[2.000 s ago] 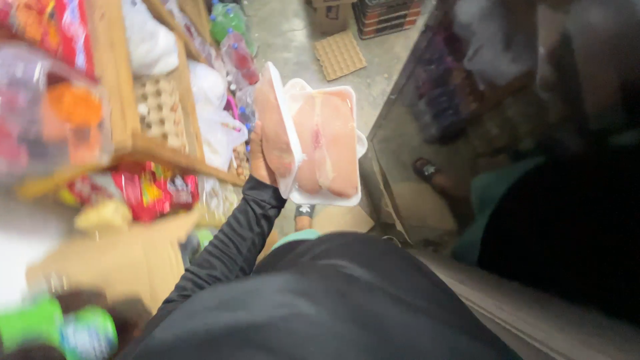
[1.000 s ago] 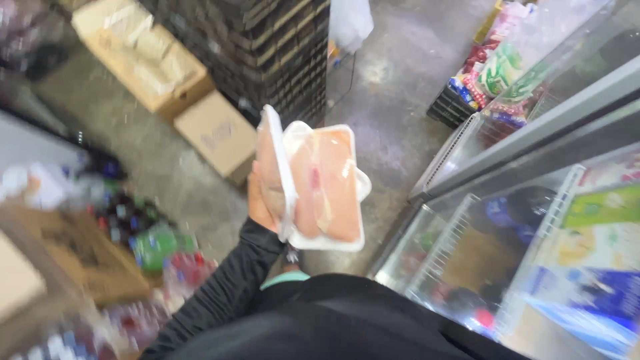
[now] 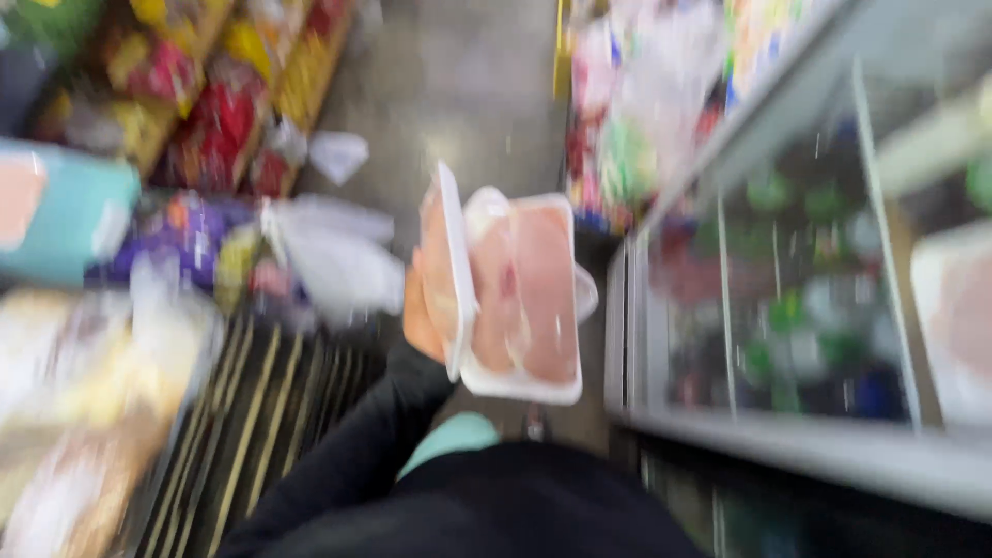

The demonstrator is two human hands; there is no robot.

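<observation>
My left hand (image 3: 422,314), in a dark sleeve, grips white foam trays of pale pink raw meat under clear film, near the middle of the view. The nearer tray (image 3: 453,271) is tilted almost edge-on, its meat side toward the palm. Beside it, another tray (image 3: 527,294) faces up and shows pink meat with a darker red spot. A piece of the clear wrap sticks out at its right edge. Most of my fingers are hidden behind the trays. My right hand is out of view.
A glass-fronted display cooler (image 3: 775,310) runs along the right. Wooden shelves with bagged goods (image 3: 225,116) stand at upper left, above white plastic bags (image 3: 337,256) and stacked dark crates (image 3: 240,418). Packaged goods (image 3: 628,116) stand beyond the cooler. Grey floor (image 3: 465,85) lies between.
The view has moved along the aisle; the cooler now fills the right side and bagged goods the left. The trays stay in my left hand.
</observation>
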